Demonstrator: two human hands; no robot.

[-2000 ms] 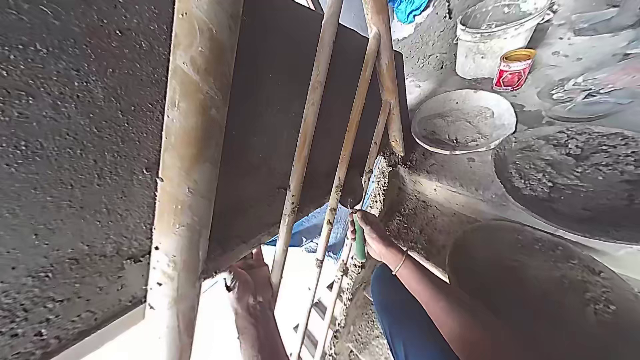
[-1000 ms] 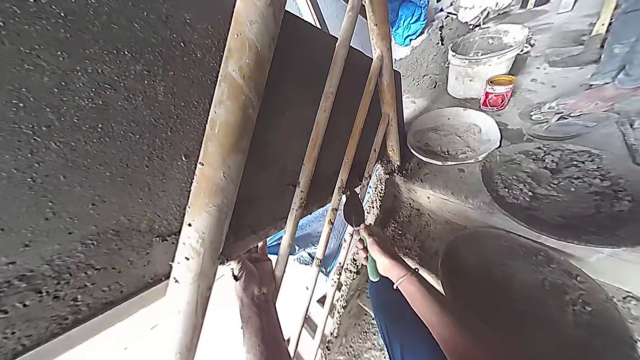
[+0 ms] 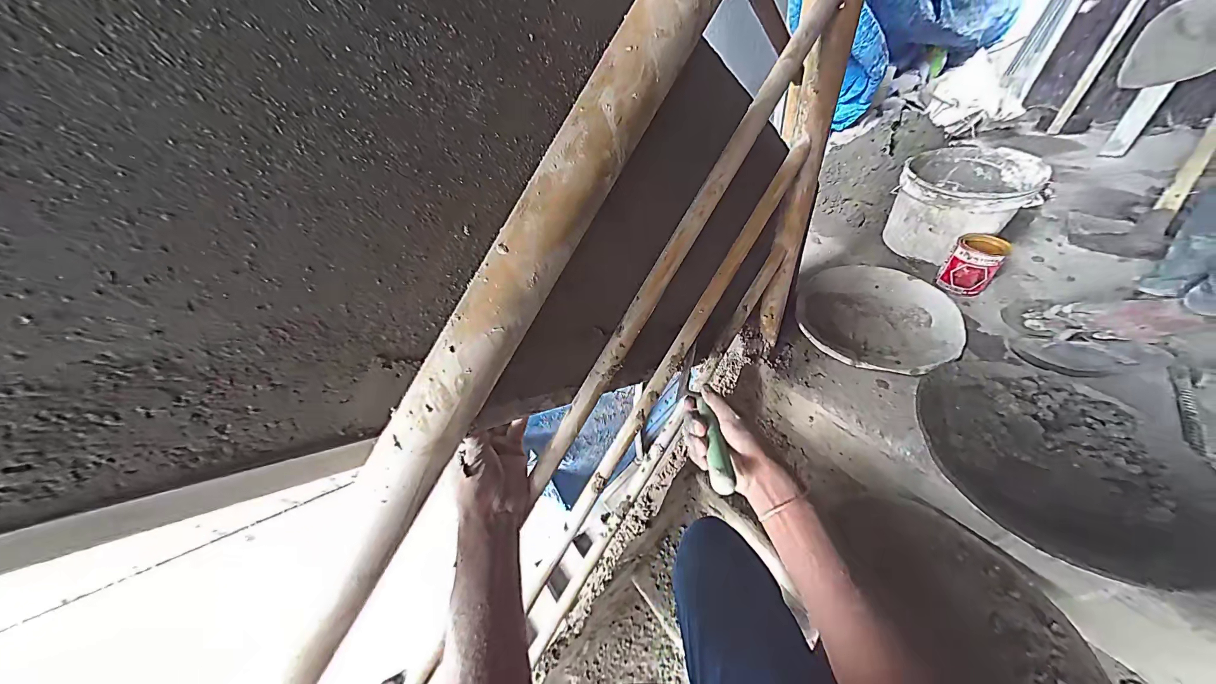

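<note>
My right hand (image 3: 727, 442) is closed round the green handle (image 3: 717, 446) of a trowel, beside the thin rails at the mortar-covered edge (image 3: 655, 475). The trowel's blade is seen thinly, partly hidden by the rails. My left hand (image 3: 494, 465) is raised behind the thick round rail (image 3: 513, 256), at the lower edge of a dark plastered slab (image 3: 646, 237); whether its fingers hold anything is hidden. Several thinner rails (image 3: 665, 275) slant between my two hands.
On the right are a wide pan of mortar (image 3: 1054, 456), a shallow bowl (image 3: 879, 318), a white bucket (image 3: 959, 204) and a red tin (image 3: 974, 264). A large round pan (image 3: 950, 579) lies beside my right forearm. A person's foot (image 3: 1202, 296) shows at the far right.
The trowel in my right hand has turned: one second ago its blade showed broad above the hand, and now the green handle shows instead. My left hand stays near the slab's lower edge.
</note>
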